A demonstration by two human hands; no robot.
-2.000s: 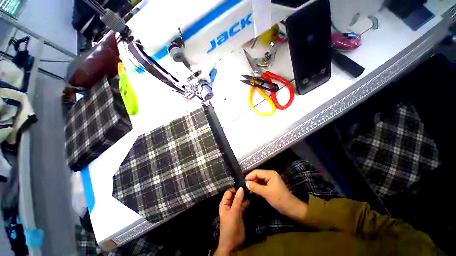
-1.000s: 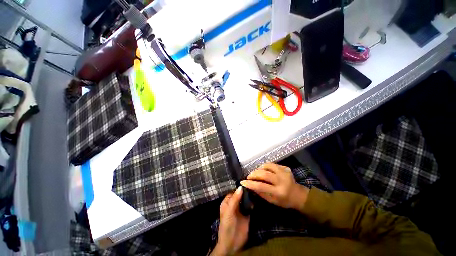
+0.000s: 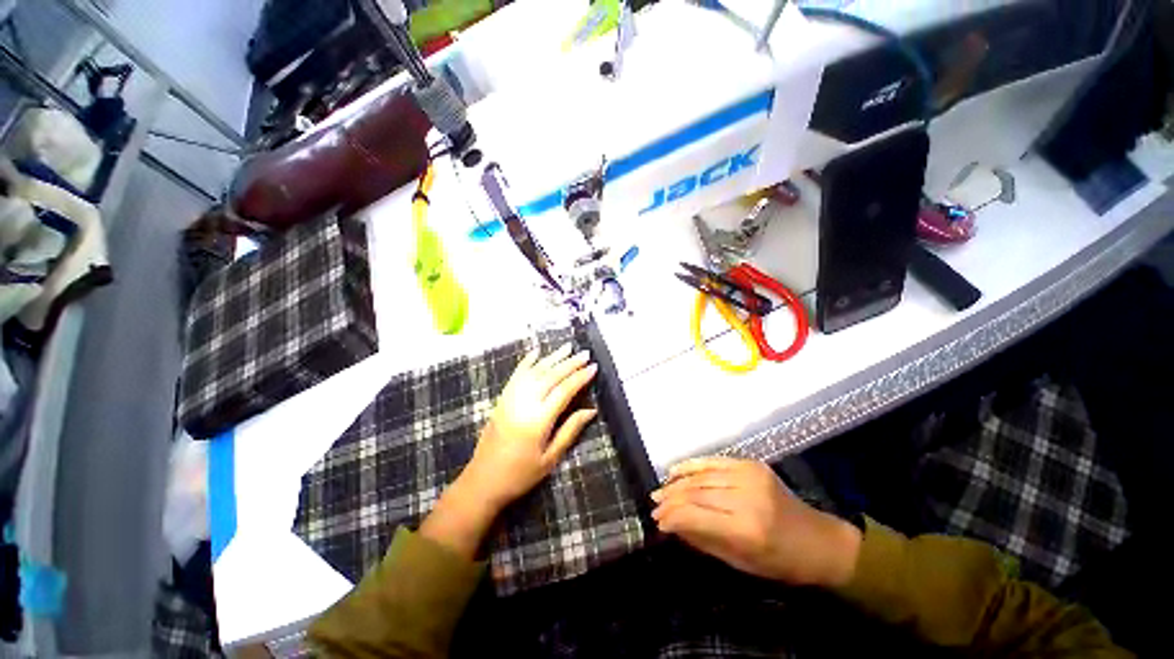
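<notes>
The plaid panel [image 3: 386, 451] lies flat on the white table, its angled corners to the left. A black strip [image 3: 623, 418] runs along its straight right edge up to the presser foot [image 3: 582, 309] of the sewing machine [image 3: 695, 161]. My left hand [image 3: 531, 418] lies flat on the panel just below the foot, fingers slightly apart, holding nothing. My right hand [image 3: 734, 515] grips the black strip at the panel's lower right corner, at the table's front edge.
A plaid stack [image 3: 277, 322] and dark red-brown roll [image 3: 335, 167] are at the left. A yellow-green tag [image 3: 439, 277] hangs near the machine head. Red-yellow scissors [image 3: 780, 337] with dark snips, and an upright phone [image 3: 865, 232], stand right. Plaid pieces [image 3: 1030, 483] lie at far right.
My left hand has moved from the strip's lower end up onto the panel near the foot. My right hand stays at the lower corner. The view has shifted, showing more of the machine.
</notes>
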